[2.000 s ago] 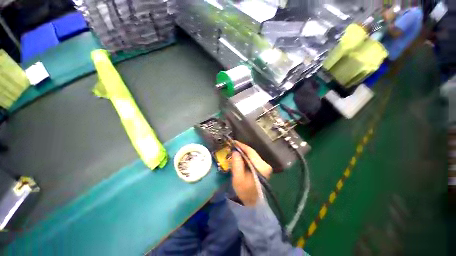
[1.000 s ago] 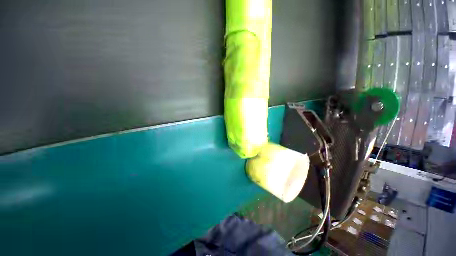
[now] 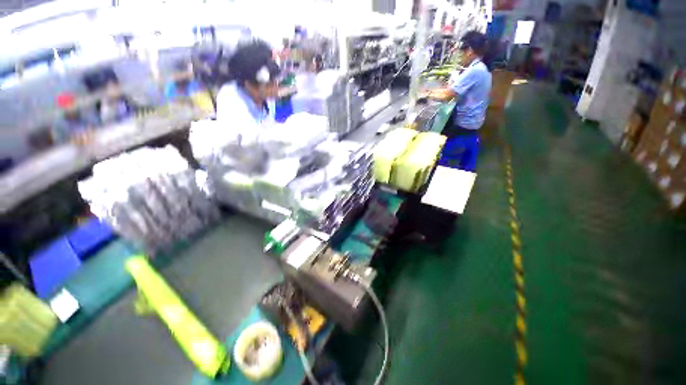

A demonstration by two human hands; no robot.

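Observation:
Neither of my hands is in view. Nearest in front of me, the round cream dross cup (image 3: 258,351) with silvery bits stands on the green bench strip (image 3: 233,335). Right of it are the dark iron holder (image 3: 282,296) and a yellow-orange sponge tray (image 3: 310,323). A light cable runs down past the tray; I cannot tell whether the iron is in the holder. The dark soldering station (image 3: 331,289) with its metal mechanism and grey hose stands behind, beside the green-flanged solder spool (image 3: 280,237). The picture is blurred.
The yellow-green divider bar (image 3: 177,317) lies across the dark belt (image 3: 218,263). Silvery metal cases (image 3: 150,197) are stacked beyond. Blue bins (image 3: 56,267) and pale yellow sheets (image 3: 24,319) are at left, more yellow sheets (image 3: 408,158) behind the station. Two people in light blue are farther back.
The view has swung up and outward, now showing the hall and people. The hand at the iron holder two seconds ago is gone from the picture.

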